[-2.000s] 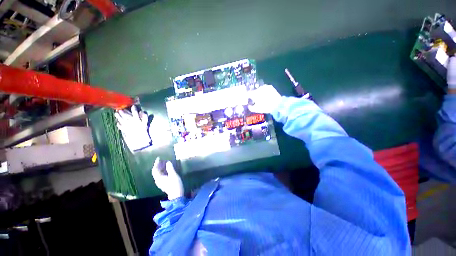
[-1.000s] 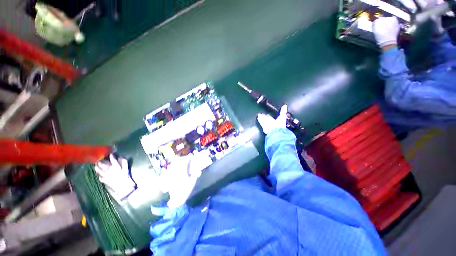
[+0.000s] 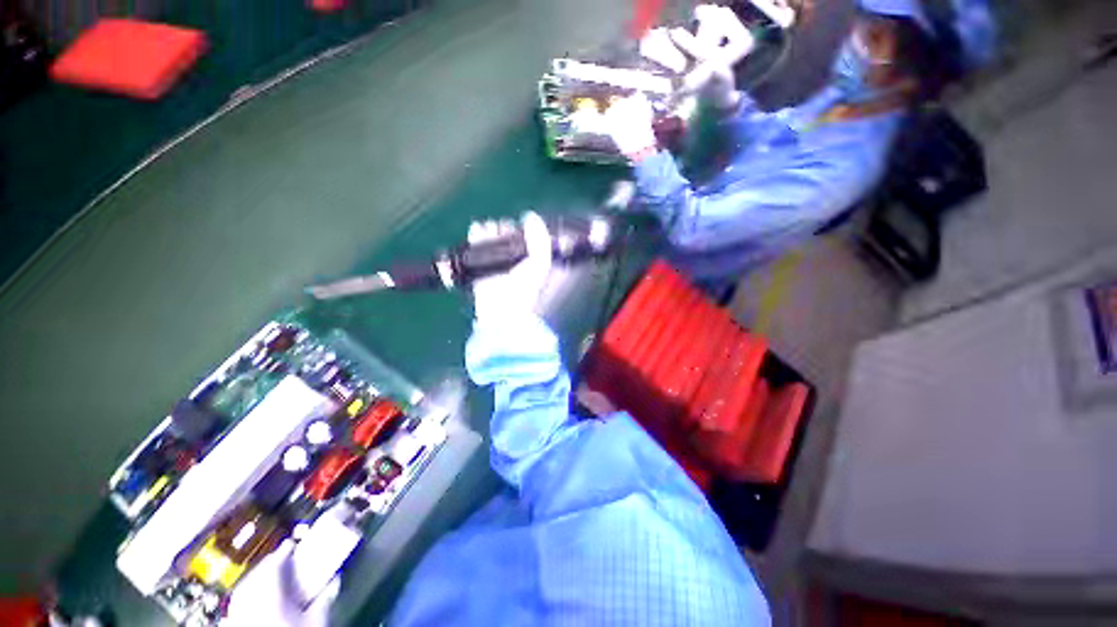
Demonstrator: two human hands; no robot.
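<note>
A green circuit board (image 3: 276, 459) crowded with parts lies on the bench at lower left, with a long white-silver bar (image 3: 233, 484) across it. My left hand (image 3: 288, 588), white-gloved and partly cut off by the bottom edge, is at the board's near left part by the yellow transformer (image 3: 227, 551). Whether it grips anything is not clear. My right hand (image 3: 512, 270), white-gloved, is closed around a black electric screwdriver (image 3: 423, 272). The screwdriver is roughly level, its bright bit pointing left, beyond the board's far right corner.
A black bin of upright red pads (image 3: 698, 374) stands right of me. A worker in a blue smock (image 3: 772, 172) handles another board (image 3: 600, 110) beyond it. A red pad (image 3: 129, 58) lies at far left. A grey-white surface (image 3: 980, 429) is at right.
The view has swung right. My right hand, earlier reaching to the screwdriver lying on the bench, now grips it with its bit towards the left. My left hand stays at the board.
</note>
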